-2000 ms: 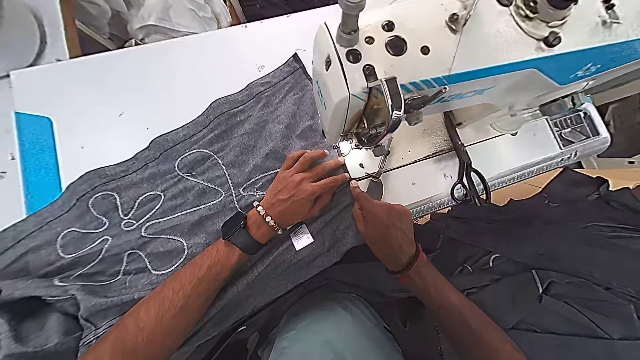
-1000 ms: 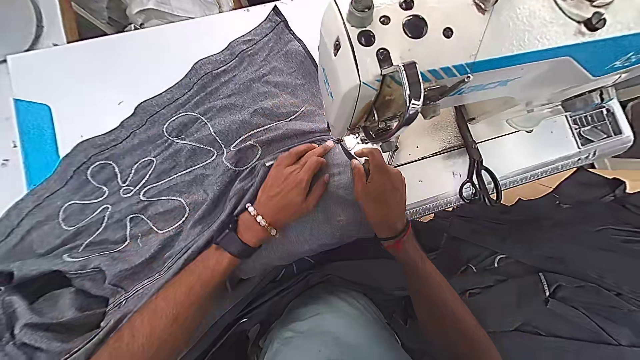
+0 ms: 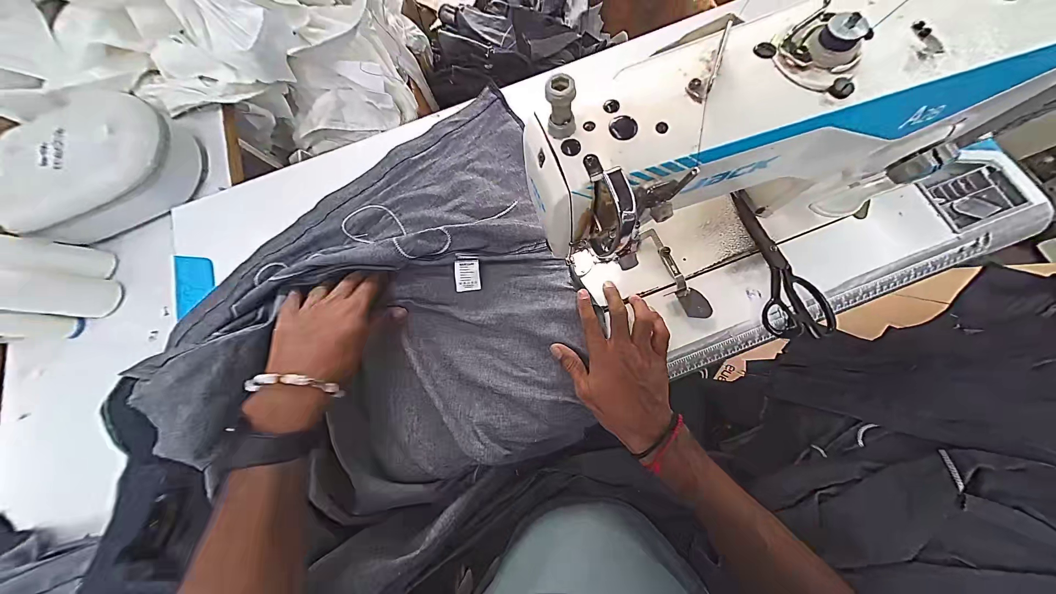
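Observation:
A dark grey fabric garment [image 3: 495, 355] lies across the white table, its far seam running under the head of a Jack sewing machine [image 3: 742, 157]. My left hand [image 3: 326, 334] grips a gathered fold of the cloth at left, its fingertips partly hidden by fabric. Flat on the cloth's right edge rests my right hand [image 3: 623, 359], fingers spread, just below the presser foot [image 3: 606, 262]. A small white label with writing [image 3: 467, 275] shows on the cloth between my hands. Pale cord stitching [image 3: 425, 239] curves over the cloth above the label.
Black-handled scissors [image 3: 796, 305] lie on the machine bed, right of my right hand. Dark fabric [image 3: 924, 396] is piled at lower right. White cloth pieces [image 3: 247, 66] heap behind the table. White thread cones [image 3: 58, 276] and a white plastic case [image 3: 91, 165] stand at left.
My left hand has moved left from beside the needle and has gathered the cloth, covering the flower-shaped stitching. My right hand's fingers have spread out flat. The view has shifted.

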